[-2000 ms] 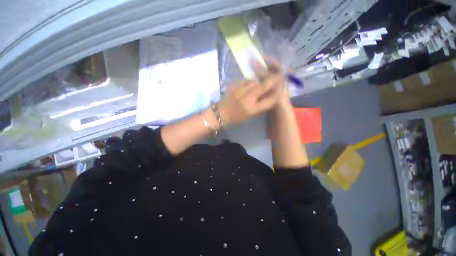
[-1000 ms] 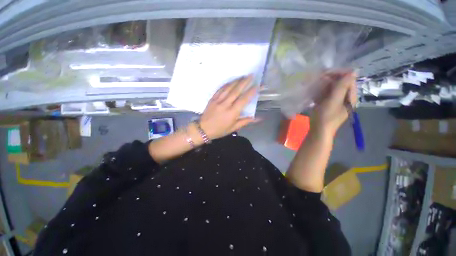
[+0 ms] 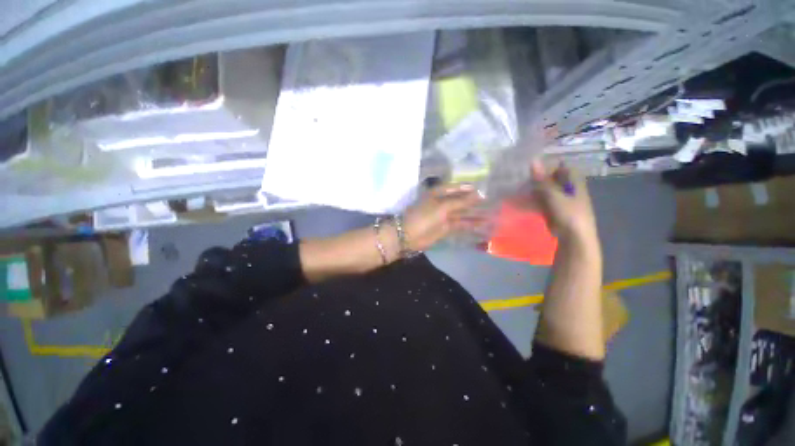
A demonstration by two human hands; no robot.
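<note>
The clear plastic bag (image 3: 510, 165) is blurred and crumpled at the shelf edge, with a pale card with a yellow part (image 3: 458, 104) showing in or behind it. My left hand (image 3: 442, 213) is at the bag's lower left edge, its fingers on the plastic. My right hand (image 3: 562, 199) pinches the bag's right side and also holds the blue pen, of which only a small end (image 3: 568, 186) shows. White paper sheets (image 3: 349, 139) lie on the shelf left of the bag, with a small pale blue-green square (image 3: 381, 167) on them.
Translucent bins (image 3: 187, 139) stand on the shelf at left. A red-orange box (image 3: 523, 237) and a brown carton (image 3: 614, 315), partly behind my right forearm, are on the floor. Cartons (image 3: 87, 270) stand lower left. Shelving with labelled parts (image 3: 715, 322) is at right.
My left hand has moved off the sheets, rightward to the bag. My right hand has moved slightly left and down with the bag. The pen has turned and shows less. The view has shifted slightly.
</note>
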